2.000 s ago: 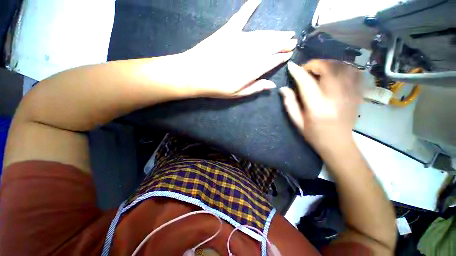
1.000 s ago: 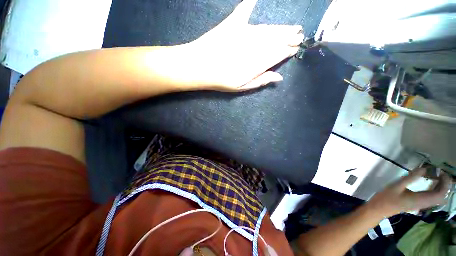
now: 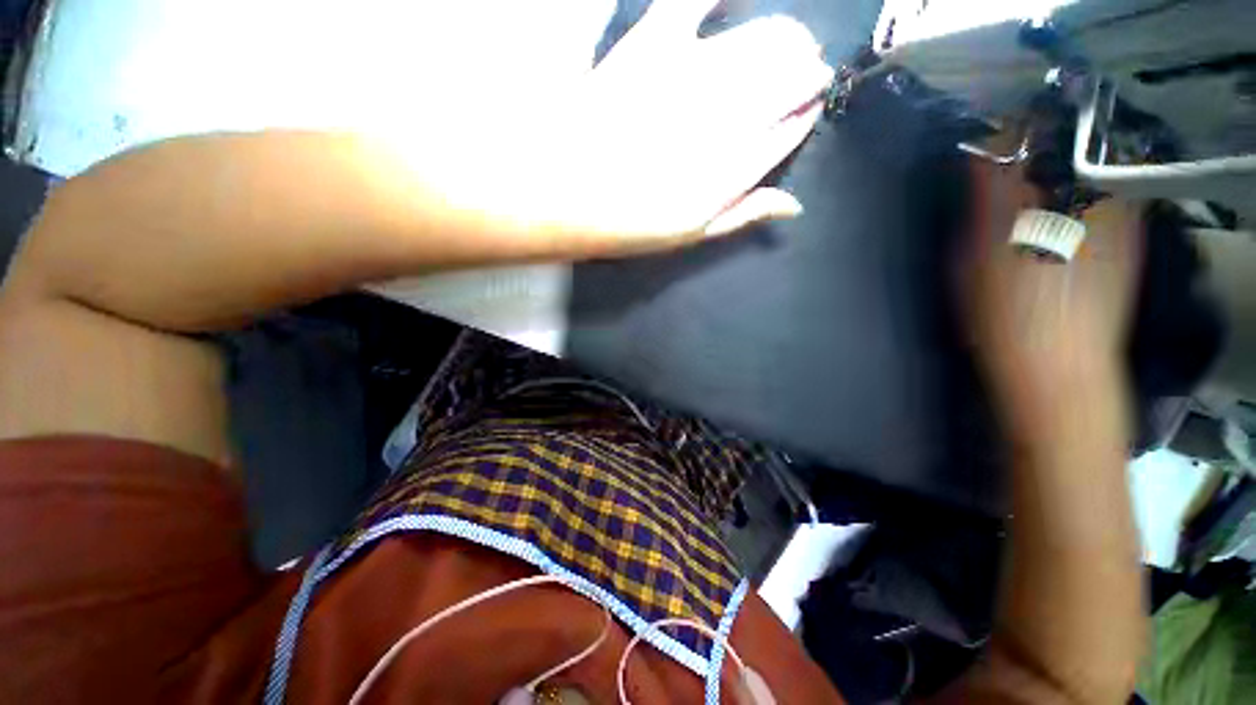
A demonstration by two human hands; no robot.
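The black cloth panel lies under the sewing machine head and reaches to the right, its right part blurred. Its left edge shows below my left forearm. My left hand lies flat on the cloth just left of the presser foot area, thumb apart; it is strongly overexposed. My right hand is blurred over the right part of the cloth, below the machine head, partly behind a cream ribbed knob. Its fingers cannot be made out. The needle is too small to tell.
The white machine arm with a bent pale metal rod is at upper right. The white table shows at left. Dark cloth hangs below my left forearm. Green cloth is at lower right.
My right hand has come back from the lower right to the machine head. The panel has shifted right, uncovering white table at left. My left hand stays near the presser foot.
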